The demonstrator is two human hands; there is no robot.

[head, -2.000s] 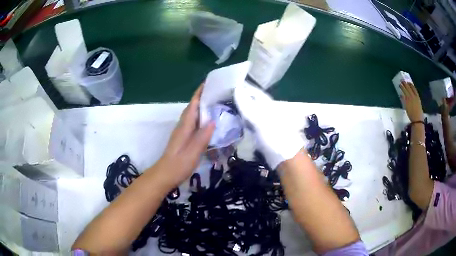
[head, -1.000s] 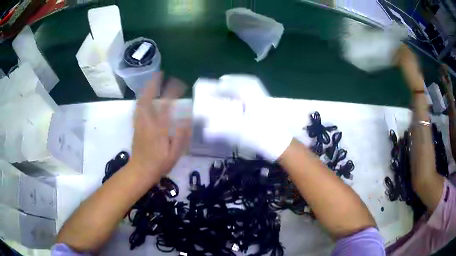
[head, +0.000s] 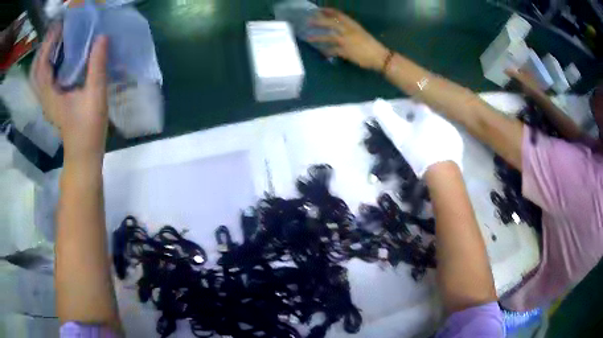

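My bare left hand point(head: 79, 109) is at the upper left, its fingers around a bagged device point(head: 80, 46) in cloudy bluish plastic; it is blurred. An open white carton point(head: 135, 109) stands just right of that hand. My right hand point(head: 426, 138), in a white glove, is over the black cables at the right of the heap; whether it grips one is unclear. A closed white box point(head: 276, 66) lies on the green belt near the table edge. Coiled black USB cables point(head: 278, 264) are heaped on the white table point(head: 211, 178).
Another person's bare arm point(head: 456, 99) reaches from the right across the belt to a limp plastic bag point(head: 301, 16). Other white boxes point(head: 506, 53) stand on the belt at the upper right, near another hand. White cartons point(head: 40, 231) line the left edge, blurred.
The white box has gone from my hands to the belt, closed. My left hand has moved up left to the bagged device, my gloved hand right to the cables. The other person's arm has reached in.
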